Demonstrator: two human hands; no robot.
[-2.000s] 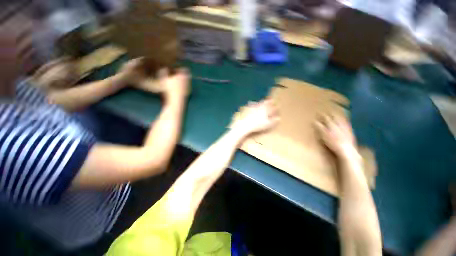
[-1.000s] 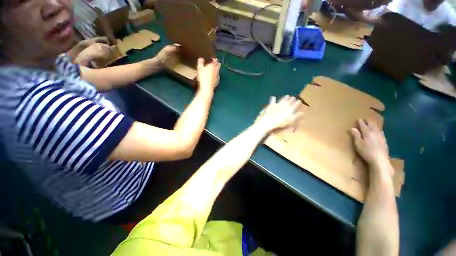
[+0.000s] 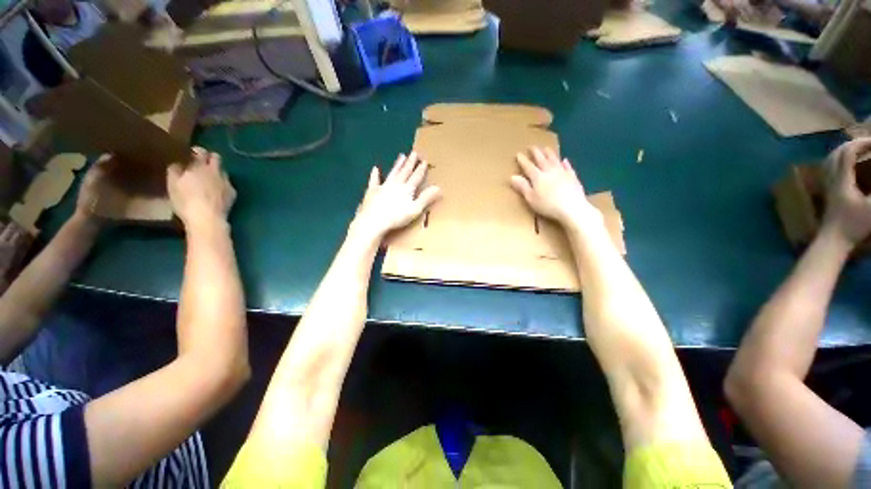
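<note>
A tan die-cut cardboard blank (image 3: 482, 201) lies flat on the dark green table in front of me, its rounded, notched end pointing away. Its near edge looks doubled. Short dark slots and faint crease marks show near its sides. My left hand (image 3: 393, 199) rests palm down on the blank's left side, fingers spread. My right hand (image 3: 552, 186) rests palm down on its right side, fingers slightly apart. A side flap (image 3: 608, 220) sticks out beyond my right wrist. Both hands are bare and grip nothing; the left flap is mostly hidden under my left hand.
A worker at left holds a partly folded box (image 3: 143, 115); another at right holds a box (image 3: 797, 202). A blue bin (image 3: 387, 53) stands by a pale post (image 3: 320, 43), with a looping cable (image 3: 277, 151) nearby. A flat cardboard sheet (image 3: 778, 94) lies at far right. Table edge (image 3: 458, 323) is near me.
The view has swung left-to-right and levelled, so the blank is now centred and the right-hand worker shows. Both my hands still lie on the blank's sides.
</note>
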